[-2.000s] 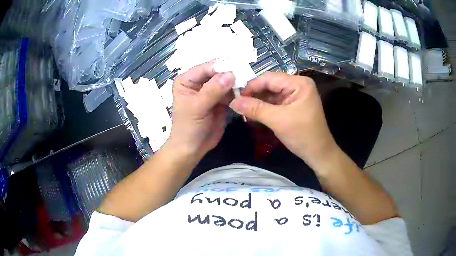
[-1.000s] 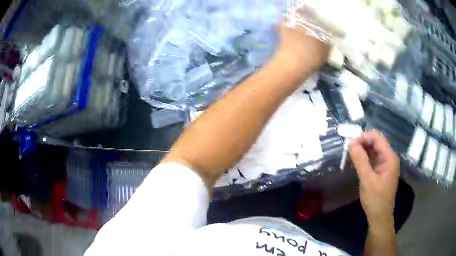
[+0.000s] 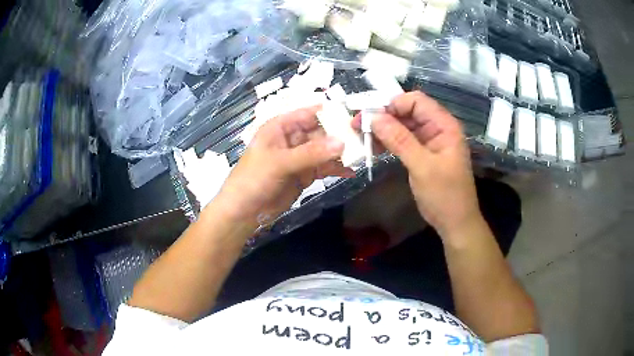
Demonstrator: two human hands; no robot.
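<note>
My left hand [image 3: 295, 153] holds a white unit [image 3: 340, 132], a smooth block tilted between thumb and fingers. My right hand [image 3: 424, 142] grips a narrow white part [image 3: 368, 142] that hangs below the fingertips, with a wider white end at its top. The part is right beside the unit; I cannot tell whether they touch. Both hands are above the near edge of the parts tray [image 3: 278, 221], where small white pieces [image 3: 201, 174] lie heaped, partly hidden by my left hand.
The cover bag [image 3: 156, 83] with translucent covers is upper left. The unit bag [image 3: 379, 24] with cream blocks is top centre. The finished-unit tray [image 3: 480, 142] holds rows of white units at right. Stacked trays with a blue edge [image 3: 47, 139] stand far left.
My left hand has come back from the unit bag and now holds a white unit. My right hand, still holding the narrow part, is now close beside it. The view has turned.
</note>
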